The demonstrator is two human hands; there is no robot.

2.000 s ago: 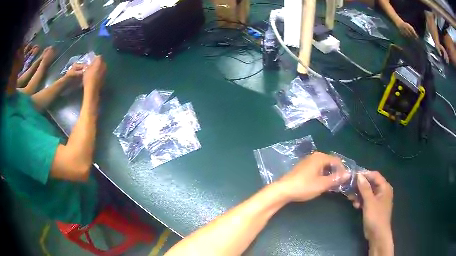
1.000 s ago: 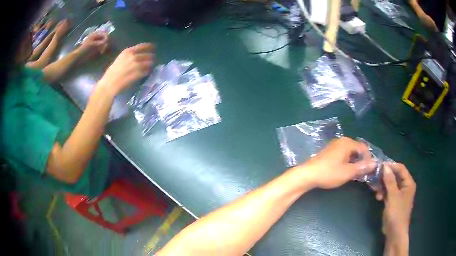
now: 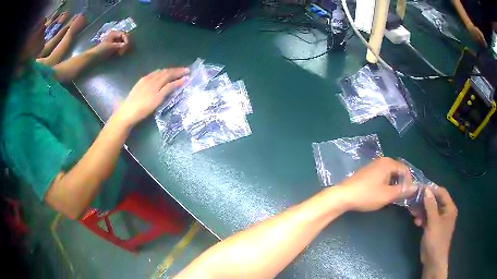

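Note:
A small clear zip-lock bag (image 3: 410,173) is held between my two hands at the lower right, just above the green table. My left hand (image 3: 376,184) pinches its left side with thumb and forefinger. My right hand (image 3: 437,210) pinches its lower right side. The fingers hide part of the bag, and its contents are too small to tell. Another clear bag (image 3: 346,155) lies flat on the table just beyond my left hand, partly covered by it.
A neighbour in green (image 3: 43,131) sits at left, a hand on a bag pile (image 3: 218,111). Another bag pile (image 3: 376,98) lies by the wooden post (image 3: 377,32). A yellow-framed black box (image 3: 472,108), cables and another person's arm (image 3: 470,24) are at right. A red stool (image 3: 136,220) stands below left.
The neighbour's arm has reached from the far left to the bag pile, where the hand now rests. My hands still hold the bag in nearly the same pose. The camera view has shifted.

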